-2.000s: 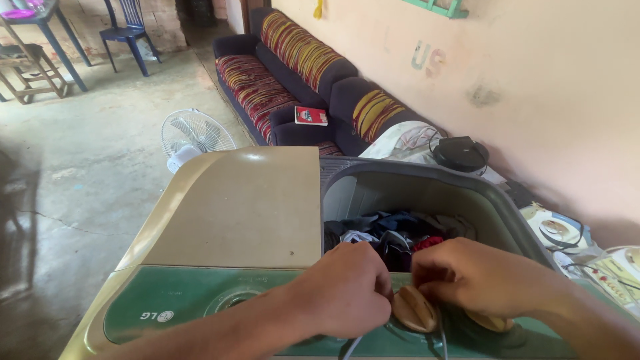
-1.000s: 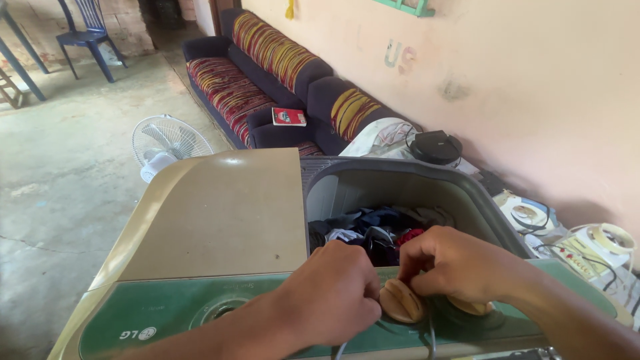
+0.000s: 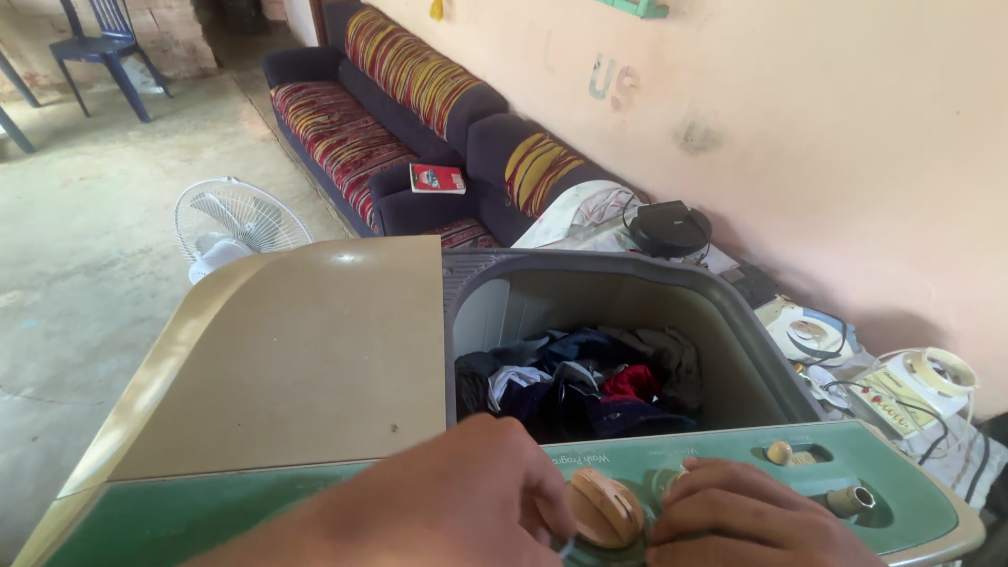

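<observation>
The green control panel (image 3: 850,449) of a twin-tub washing machine lies in front of me. My left hand (image 3: 472,488) is curled at the left side of a cream-coloured dial knob (image 3: 605,508), its fingertips close to a thin pale cord. To the right of that knob, my right hand (image 3: 740,512) bends its fingers over a second dial that it mostly covers; its grip is hidden. Beyond the panel, dark, white and red clothes (image 3: 583,386) lie in the uncovered wash tub (image 3: 756,370). A beige lid (image 3: 299,354) covers the left side of the machine.
A small slider knob (image 3: 780,452) and a pipe stub (image 3: 850,501) rise from the panel's right. Behind stand a white fan (image 3: 236,220) and a striped sofa (image 3: 339,134) with a red book (image 3: 438,179). Appliances, including a blender base (image 3: 906,394), sit at the right.
My right hand has moved right, off the dial knob it was touching, to the neighbouring dial. My left hand remains at the left side of the first knob.
</observation>
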